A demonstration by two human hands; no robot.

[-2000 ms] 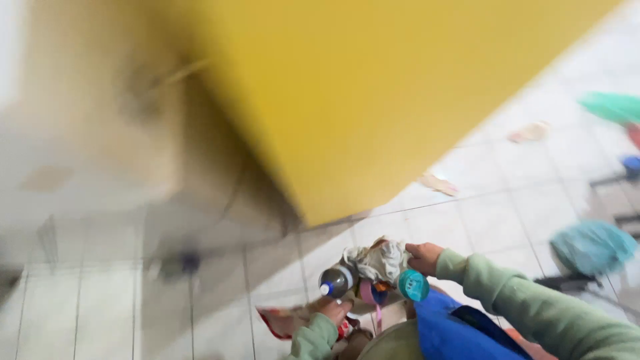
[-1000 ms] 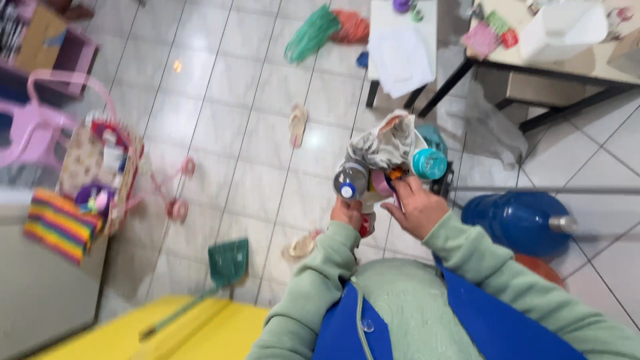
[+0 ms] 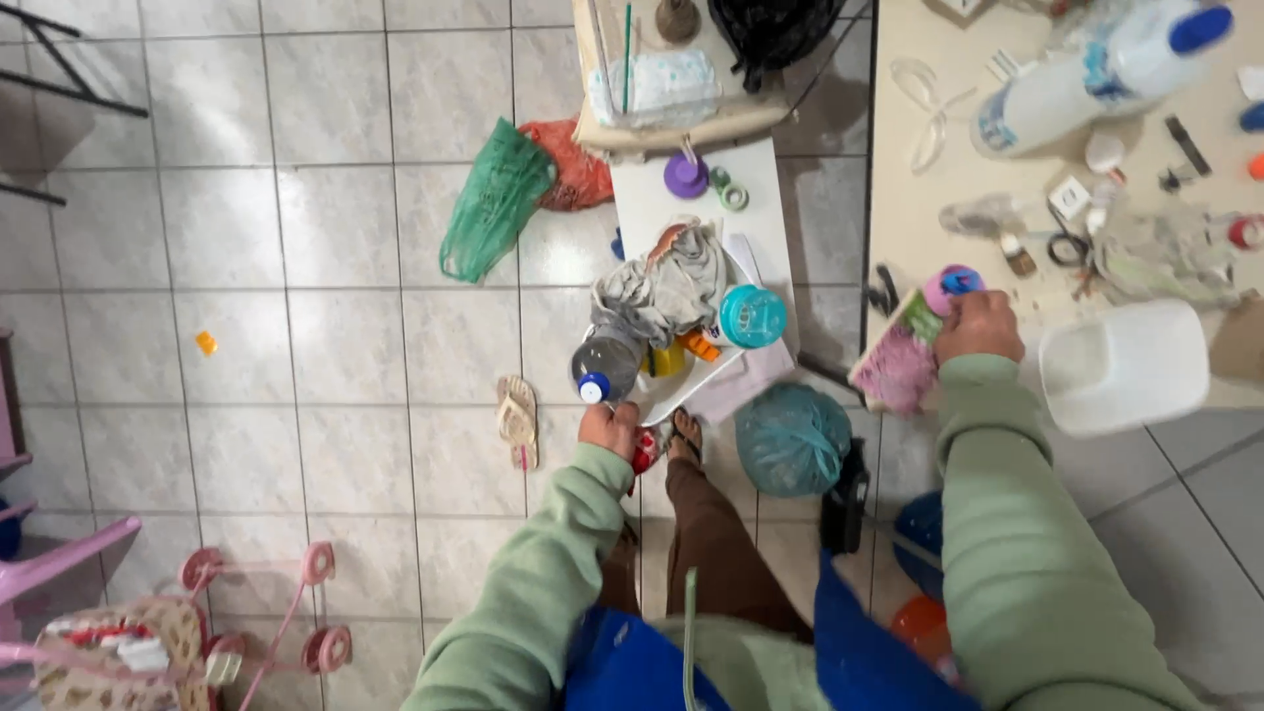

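My left hand (image 3: 610,430) grips the near rim of a white container (image 3: 726,375). In it are a clear bottle with a blue cap (image 3: 607,365), grey cloths (image 3: 681,281), a teal-lidded jar (image 3: 752,316), and yellow and orange items. A red and white packet (image 3: 647,449) shows beside that hand. Over the edge of the cream table, my right hand (image 3: 980,326) is closed at a small pink round container (image 3: 953,288). Just left of it lies a pink and green piece (image 3: 899,360). The fingertips are partly hidden, so the exact hold is unclear.
A large bottle (image 3: 1086,84) and a white plastic tub (image 3: 1126,365) stand on the cream table. Green (image 3: 499,202) and red bags, a flip-flop (image 3: 517,423), a tied teal bag (image 3: 793,439) and a pink doll stroller (image 3: 267,602) are on the tiled floor.
My right hand has left the carried container and reached right to the cream table. My left hand still holds the container. The view has swung away from the yellow surface.
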